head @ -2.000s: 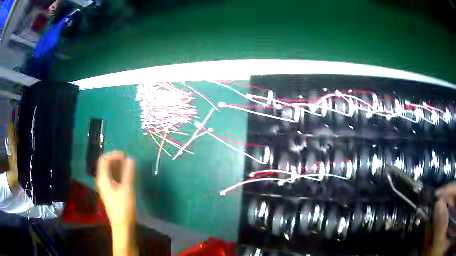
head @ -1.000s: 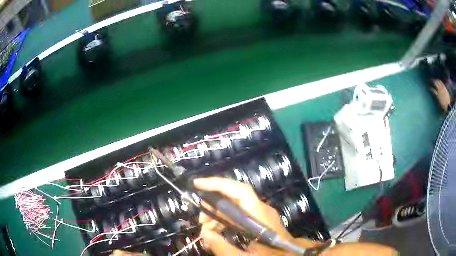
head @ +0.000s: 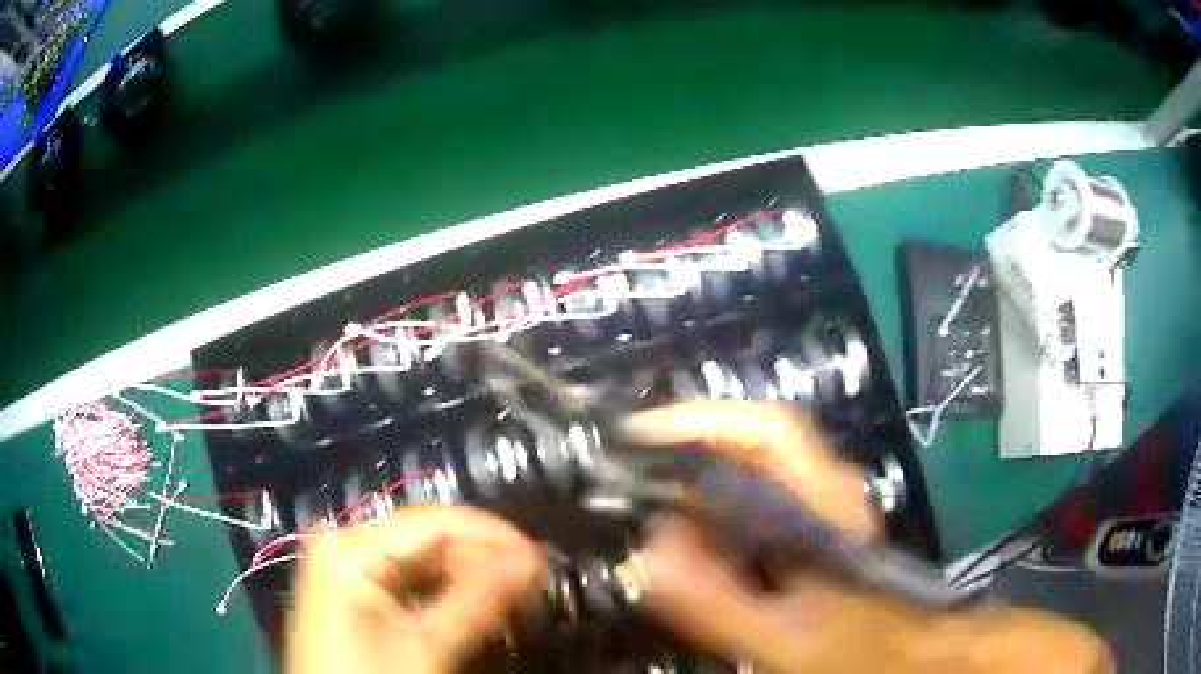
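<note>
My right hand [head: 751, 579] is shut on a soldering iron [head: 790, 527]. Its blurred front end points up and left over the rows of the black tray [head: 514, 408]. My left hand [head: 408, 586] is over the tray's lower left, with thumb and fingers brought together; blur hides whether a lead is between them. Round black and silver parts [head: 507, 454] stand on edge in rows. Red and white leads [head: 435, 329] lie along the top row and part of the second row. The iron's tip is not clear.
A tangled red and white wire heap [head: 103, 458] lies left of the tray. To the right are a flat black holder [head: 948, 329], a white box [head: 1054, 342] and a solder spool [head: 1091, 211]. A white edge strip [head: 527, 217] runs behind the tray.
The view has shifted. My left hand has come into view over the tray since one second ago. The iron has moved away from the top row, down toward the second row.
</note>
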